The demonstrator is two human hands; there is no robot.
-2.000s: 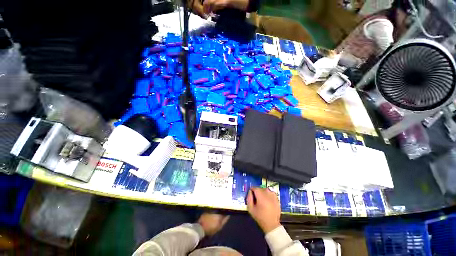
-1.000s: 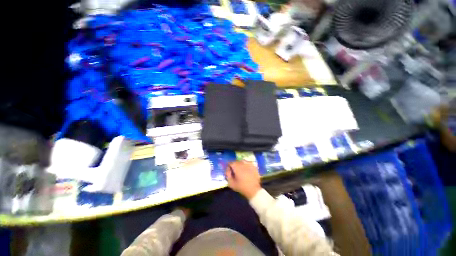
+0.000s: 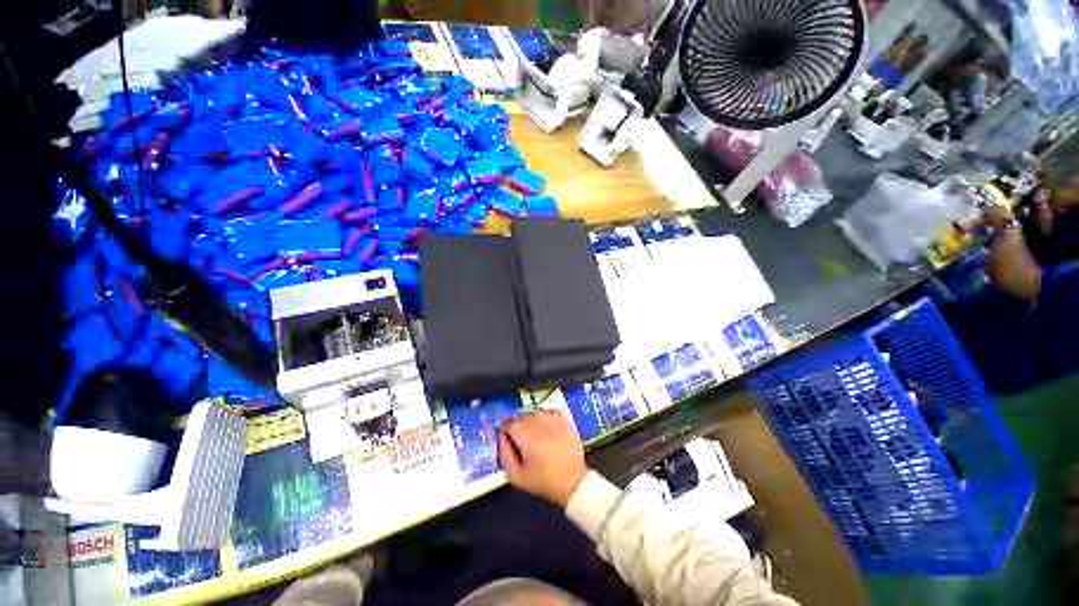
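Observation:
My right hand [image 3: 542, 456] rests on the printed bench edge with its fingers curled and nothing visible in it. My left sleeve [image 3: 325, 586] is cut off at the bottom; the left hand is barely visible and its state is unclear. Two black pad stacks [image 3: 516, 308] lie just beyond my right hand. A silvery fixture [image 3: 343, 337] stands left of them. A white unit with a round black-ended head [image 3: 109, 456] and ribbed panel [image 3: 204, 476] sits on the bench at left.
A large heap of blue packs [image 3: 284, 178] covers the back. A long black tool [image 3: 178, 296] hangs at left. White covers [image 3: 686, 296] lie right of the pads. A fan [image 3: 769, 53] stands behind. White units [image 3: 698, 479] lie in a carton; a blue crate [image 3: 887, 438] and another person's arm [image 3: 1012, 255] are at right.
The view has turned right, so the bench things sit further left and the blue crate and another person's arm show more. My right hand stays on the bench edge; my left hand is less visible.

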